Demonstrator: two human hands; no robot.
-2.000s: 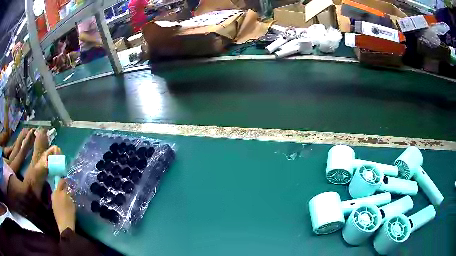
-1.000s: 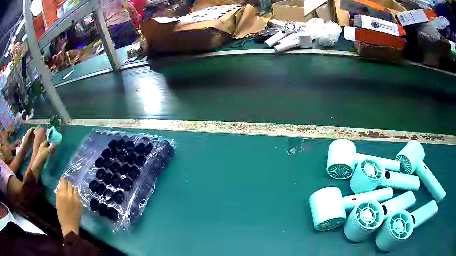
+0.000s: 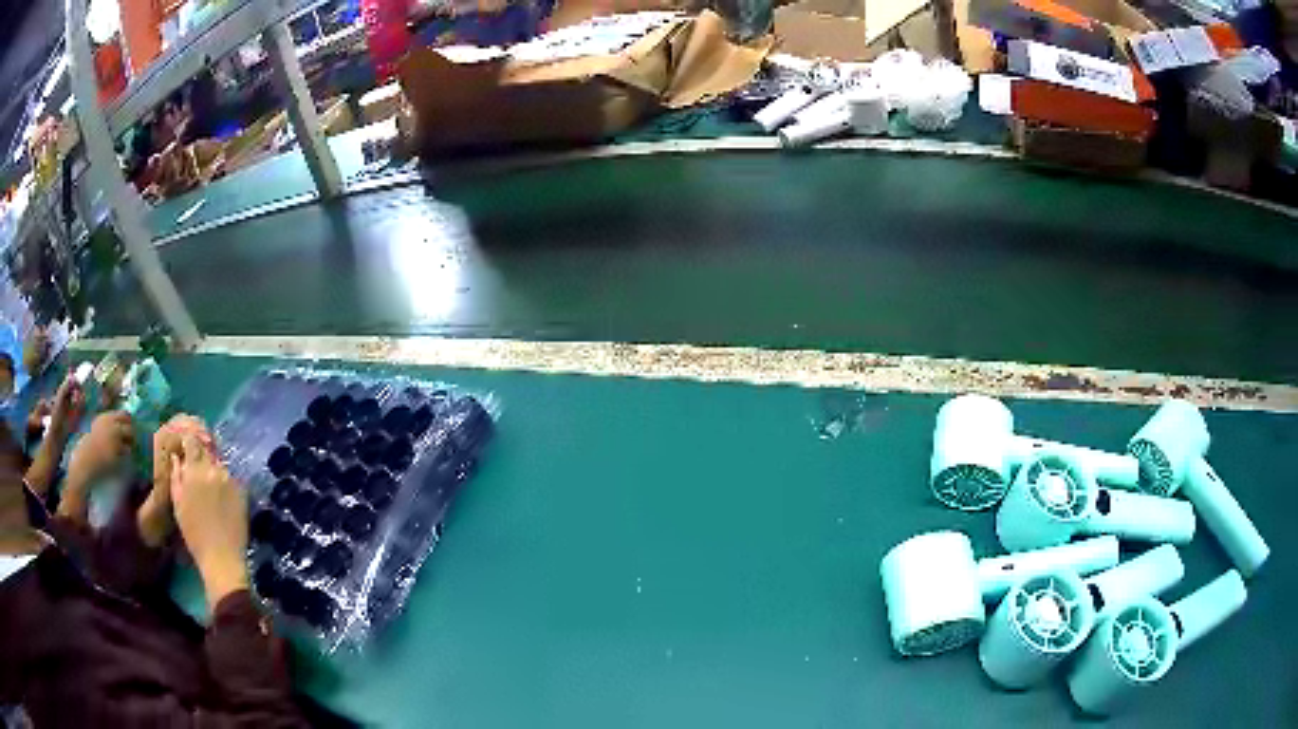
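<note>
Neither my left hand nor my right hand is in the picture. Several mint fan bodies [image 3: 932, 595] lie on the green bench at the right, each with a drum head and straight handle; some show a round spoked grille [image 3: 1049, 612]. At the left, a shiny clear plastic bag [image 3: 384, 570] lies flat, with rows of round black parts [image 3: 325, 474] on it.
A neighbour in dark sleeves [image 3: 128, 627] has both hands [image 3: 192, 477] at the pack's left edge. Another mint piece [image 3: 145, 387] is beyond. A worn pale strip [image 3: 626, 359] borders the belt [image 3: 641, 257]. Cartons [image 3: 534, 107] and white tubes [image 3: 819, 117] lie across it.
The neighbour's hand has lifted from the pack's left side and come together with the other; their body leans further in. The mint piece they held is now at the far left. The fan bodies lie as one second ago.
</note>
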